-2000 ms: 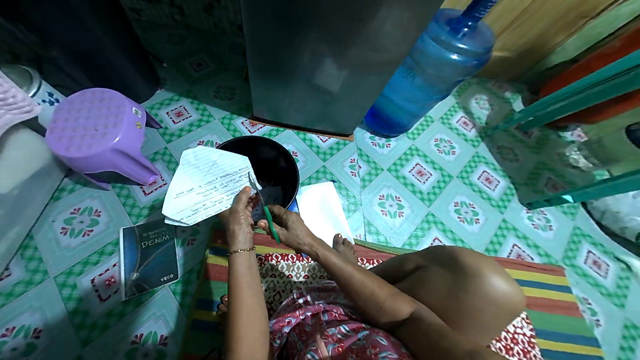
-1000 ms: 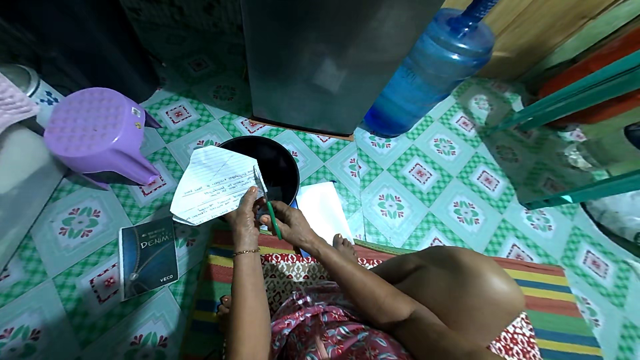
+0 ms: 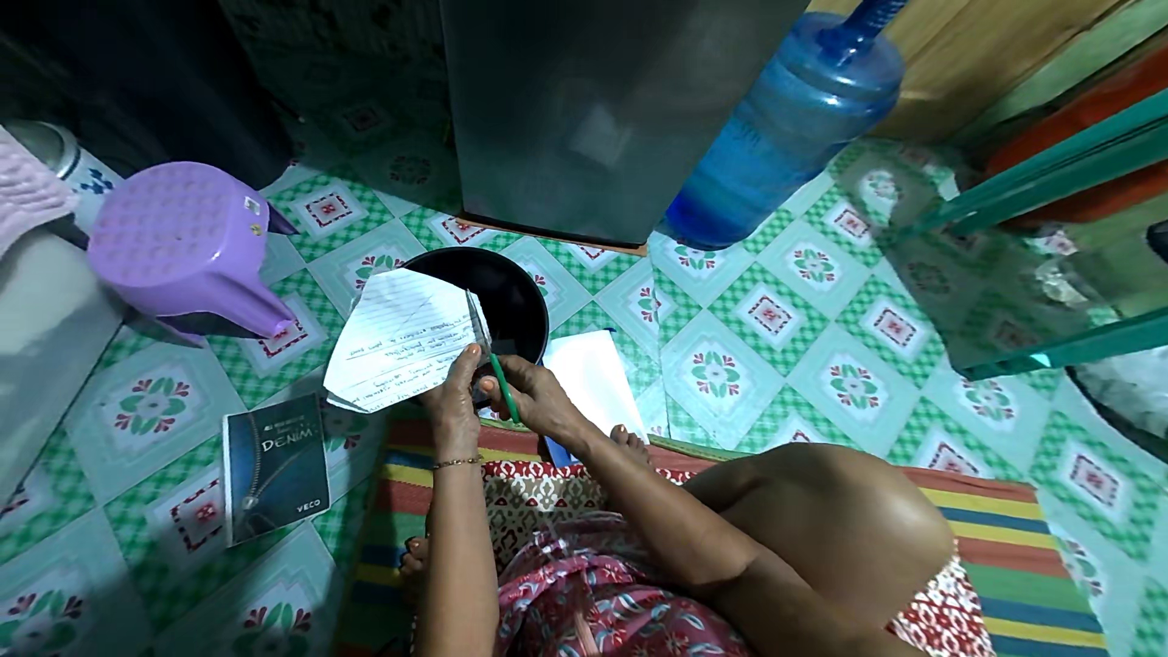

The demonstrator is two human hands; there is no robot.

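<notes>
My left hand [image 3: 453, 401] grips a lined sheet of handwritten paper [image 3: 397, 333] by its lower right part; another layer shows under its lower edge. Green-handled scissors [image 3: 502, 383] are in my right hand [image 3: 538, 397], their blades at the right edge of the paper. Whether the blades are apart is hard to tell. Both hands are over the near rim of a round black basin [image 3: 525, 278], which the paper partly covers. Dark pieces lie inside it. White paper [image 3: 593, 374] rests on the floor right of the basin, near my foot.
A dark-covered notebook [image 3: 276, 470] lies on the tiled floor at left, below a purple plastic stool [image 3: 173, 237]. Beyond the basin stands a grey cabinet-like appliance [image 3: 593, 119], with a blue water jug [image 3: 785, 128] beside it. A striped mat [image 3: 1004, 547] is under me. Green frame bars [image 3: 1068, 342] are at right.
The held paper has tilted and shifted between the frames, and its right edge now lies along the scissor blades. Both hands remain over the near side of the basin.
</notes>
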